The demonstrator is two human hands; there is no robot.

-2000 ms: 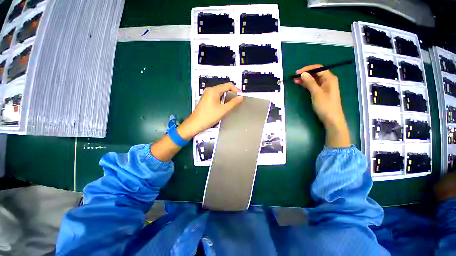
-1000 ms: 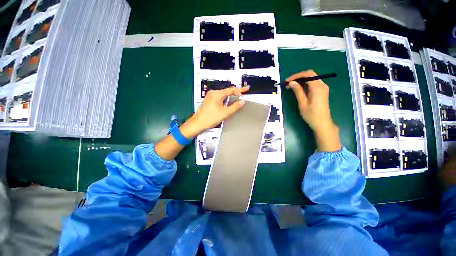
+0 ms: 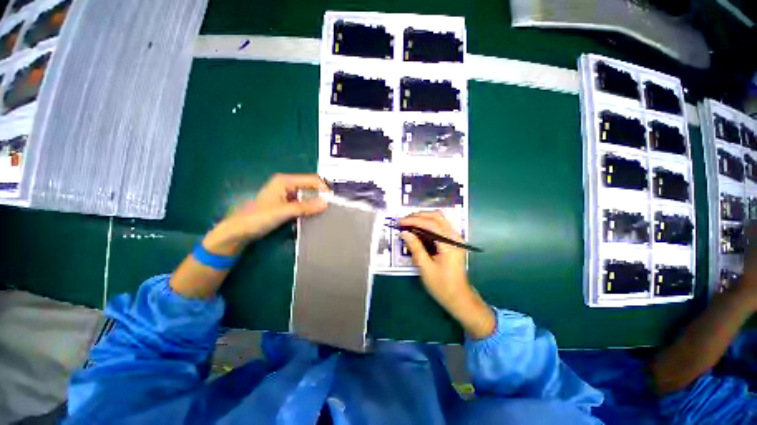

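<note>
My left hand (image 3: pixel 278 207) grips the top edge of a grey-brown liner sheet (image 3: pixel 334 270), which hangs towards me over the lower left of a white blister tray (image 3: pixel 398 66). My right hand (image 3: pixel 438 257) holds thin black tweezers (image 3: pixel 448 241) like a pen, their tips at the sheet's upper right edge. Whether the tips hold a part is too small to tell. Dark boards (image 3: pixel 362 90) sit in the tray's pockets; one in the right column (image 3: pixel 432 139) looks shiny grey. The lower pockets are partly hidden by the sheet and my hands.
A tall stack of white trays (image 3: pixel 108 108) stands at the left. More trays with dark boards lie at the right (image 3: pixel 591 183) and far right. Another person's forearm (image 3: pixel 705 332) is at the lower right. A translucent grey-white piece (image 3: pixel 614 25) lies at the far side.
My left hand and the sheet have moved left and down, off the tray's middle. My right hand with the tweezers has moved left and down to the sheet. The other person's forearm has come further in.
</note>
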